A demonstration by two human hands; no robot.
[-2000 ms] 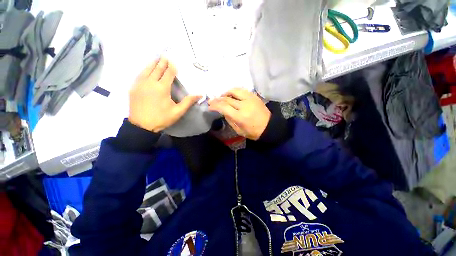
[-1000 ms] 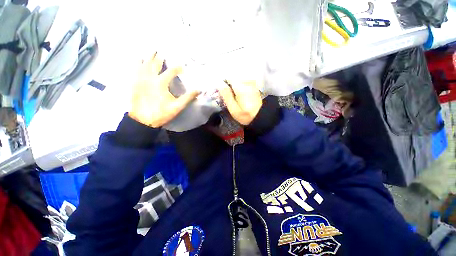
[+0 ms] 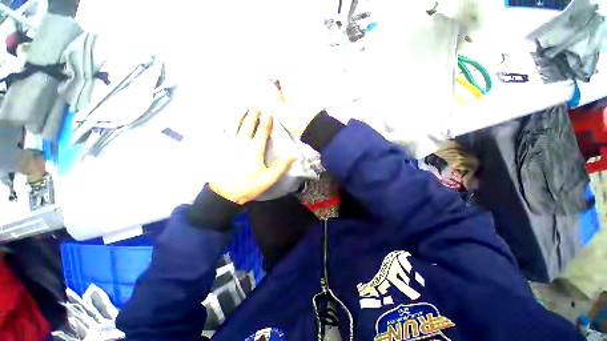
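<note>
A cut piece (image 3: 283, 188) of light grey cloth lies at the table's front edge, mostly washed out to white. My left hand (image 3: 249, 160) rests flat on it, fingers spread and thumb pointing right. My right hand (image 3: 293, 110) reaches forward beyond it, partly washed out; its fingertips and any hold are unclear. Small metal parts of the needle area (image 3: 349, 23) show beyond the hands. A pale grey fabric pile (image 3: 416, 80) is draped right of the hands.
A stack of cut pieces (image 3: 123, 110) and a small dark label (image 3: 172, 134) lie left. Scissors (image 3: 476, 73) and dark snips (image 3: 512, 77) lie right. A blue crate (image 3: 106, 263) with grey and white pieces is below the left edge. Dark grey garment pieces (image 3: 549, 160) hang far right.
My right hand has moved forward and left, away from the near edge of the cut piece. My left hand lies flatter. The view has shifted, so the table things appear lower and further right.
</note>
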